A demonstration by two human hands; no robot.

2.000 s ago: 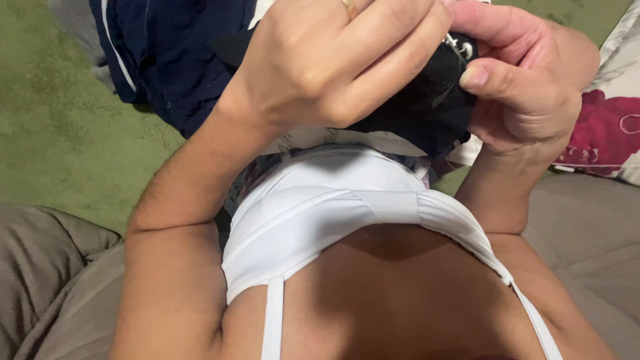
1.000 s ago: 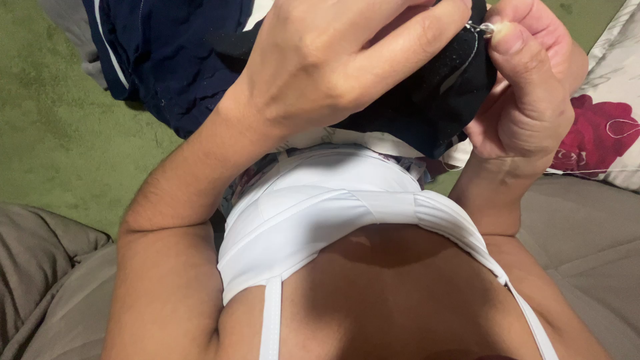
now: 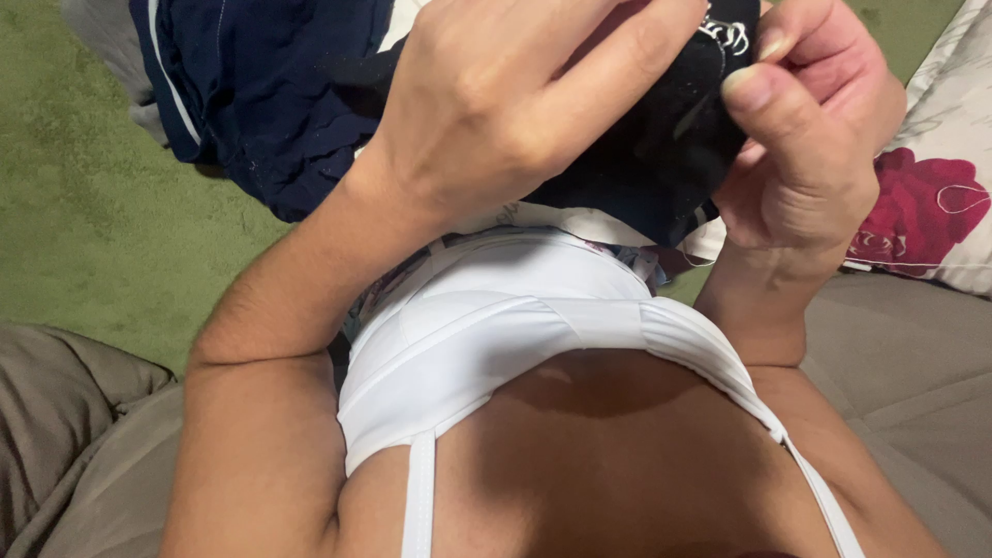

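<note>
My right hand [image 3: 806, 132] pinches the edge of a black cloth [image 3: 659, 163] between thumb and fingers, near the top right. Beside the thumb, a shiny silver chain-like piece [image 3: 726, 35] lies against the cloth. My left hand [image 3: 496, 101] reaches across the cloth from the left, its back toward me and a forefinger close to the silver piece. Its other fingertips are hidden or cut off by the upper frame edge, so what they hold cannot be told. A fine light thread or stitch line runs down the black cloth. Navy fabric [image 3: 287, 101] with white piping spreads left of my left hand.
A white cushion [image 3: 949, 93] with a dark red flower print is at the right, a white thread [image 3: 963, 199] looped over it. Below lies brown-grey upholstery [image 3: 899, 341]. A green carpet-like surface [image 3: 85, 209] extends at left, with grey cloth [image 3: 116, 54] at its top.
White thread shows on the flowered cushion now, and did not two seconds ago. My right hand has shifted slightly, still pinching the black cloth's edge. My left hand stays over the cloth.
</note>
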